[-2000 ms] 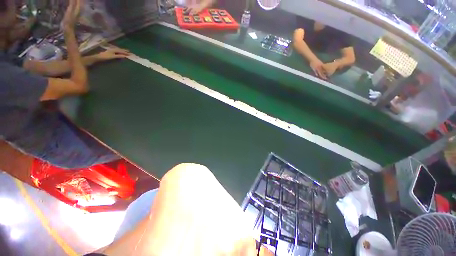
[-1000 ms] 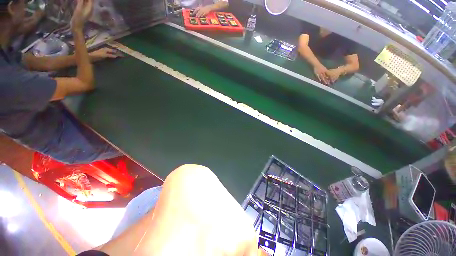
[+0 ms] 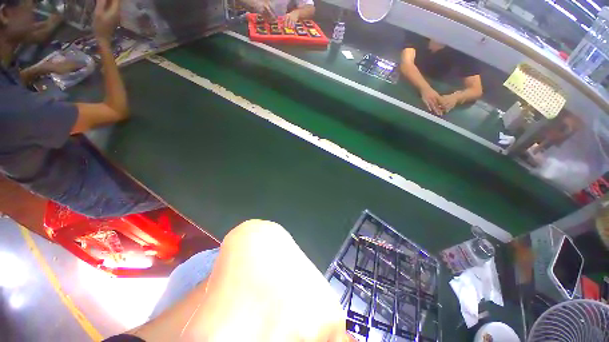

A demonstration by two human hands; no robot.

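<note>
A blister tray [image 3: 390,284] lies on the green bench at the lower right, with thin black frames across its grid. My bent bare arm, strongly overexposed, fills the bottom centre, left of the tray and partly in front of its near corner. No hand of mine can be made out. The arm runs out at the bottom edge, where a sliver of skin beside the tray is too small to tell. The tray's near end is cut off by the picture edge.
Right of the tray are a small bottle [image 3: 477,248], tissue [image 3: 475,287], white round dish [image 3: 496,333], desk fan [image 3: 571,324] and propped smartphone [image 3: 567,265]. A person sits at the left above a red stool [image 3: 127,240]. Others sit across the conveyor, one at a red tray [image 3: 287,30].
The view has shifted slightly. At the far red tray, the other person's two hands now show over it. The left neighbour's lower hand has drawn back towards a clear plastic bag. My arm and tray stay put.
</note>
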